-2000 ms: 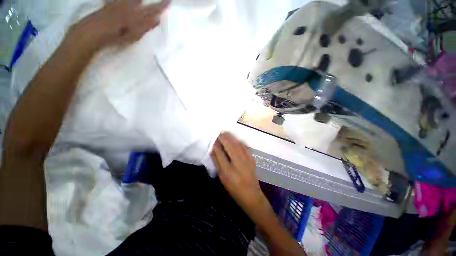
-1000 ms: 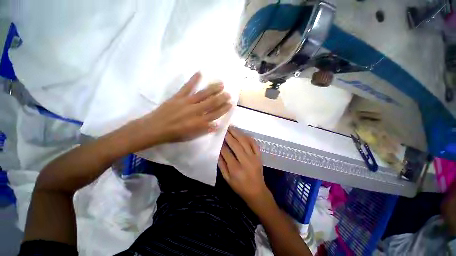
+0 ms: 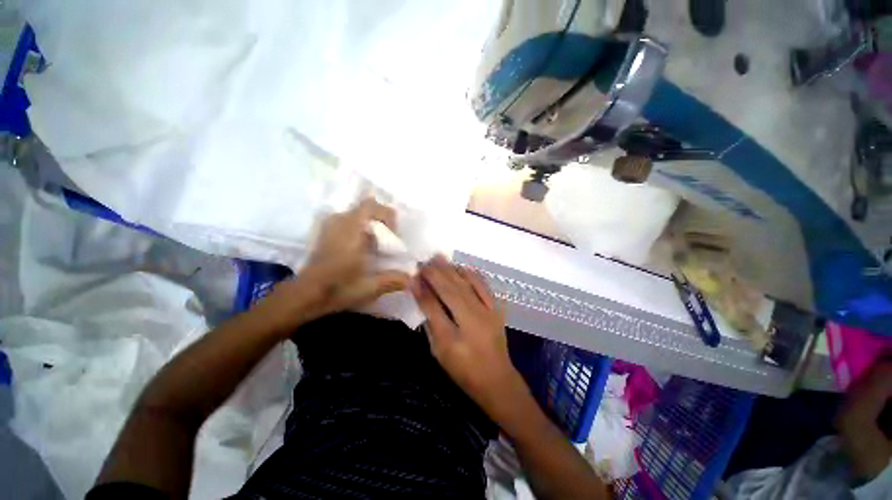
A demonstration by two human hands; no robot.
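A large white fabric piece (image 3: 225, 127) lies over the table left of the sewing machine (image 3: 734, 156), overexposed near the needle. My left hand (image 3: 350, 259) is closed on the fabric near the table's front edge, its fingers slightly blurred. My right hand (image 3: 465, 322) is just right of it, with its fingertips on the same cloth edge. Both hands are below and left of the machine head, away from the needle area. The needle itself is lost in glare. Thread snips (image 3: 696, 311) lie on the machine bed beside a yellowish clump (image 3: 729, 288).
The measuring scale (image 3: 587, 311) runs along the table edge. Blue baskets (image 3: 690, 430) with pink and white cloth stand below. White cloth (image 3: 108, 361) hangs at the lower left. Another person's arm (image 3: 869, 425) shows at the right rim. A blue-and-white packet (image 3: 20, 83) is at far left.
My left hand came down from the upper left onto the cloth, then went from lying flat to gripping near the edge. My right hand stays near the table edge. The view has shifted.
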